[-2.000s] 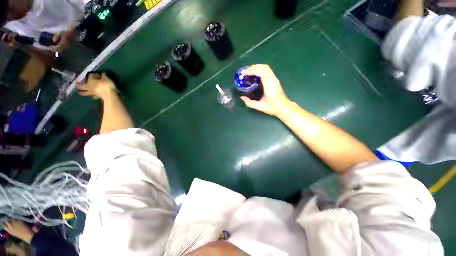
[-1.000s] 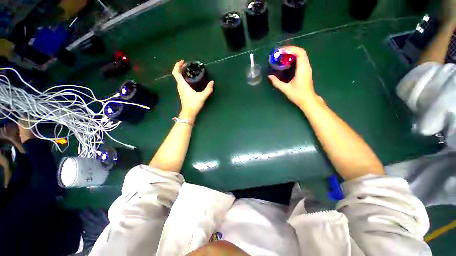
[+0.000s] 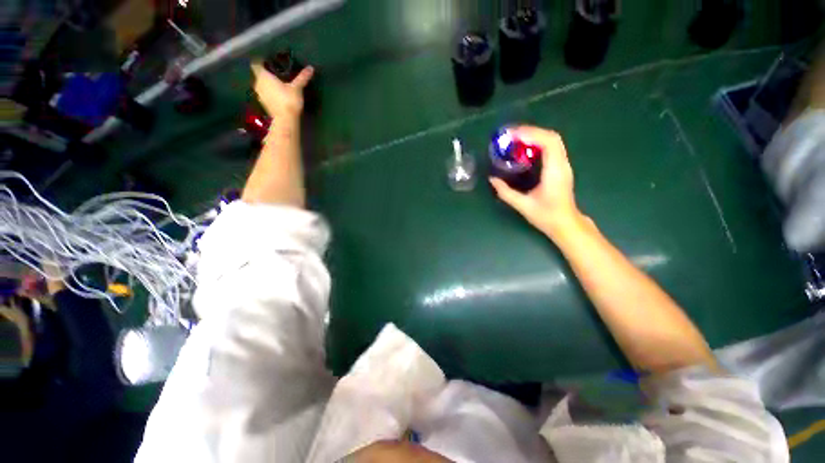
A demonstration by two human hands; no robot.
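Observation:
My right hand [image 3: 547, 176] is closed around a black cylindrical unit [image 3: 516, 161] whose round top glows blue and red, over the middle of the green bench. My left hand [image 3: 282, 90] is stretched to the far left and is around an unlit dark unit [image 3: 283, 63], its thumb and fingers at the sides. Whether that unit rests on the bench is unclear. A small clear bottle with a white stick [image 3: 461, 168] stands just left of the unit in my right hand.
Several unlit units [image 3: 474, 70] stand along the far side. White cables [image 3: 109, 237] lie in a tangle at left, above a white tub [image 3: 150, 353]. A red light [image 3: 258, 121] glows beside my left wrist. Another person's sleeve [image 3: 801, 172] and a dark tray [image 3: 746, 113] are at right.
My left hand has moved from mid-bench to the far left with the unlit unit. My right hand still holds the lit unit in nearly the same place. The view has shifted.

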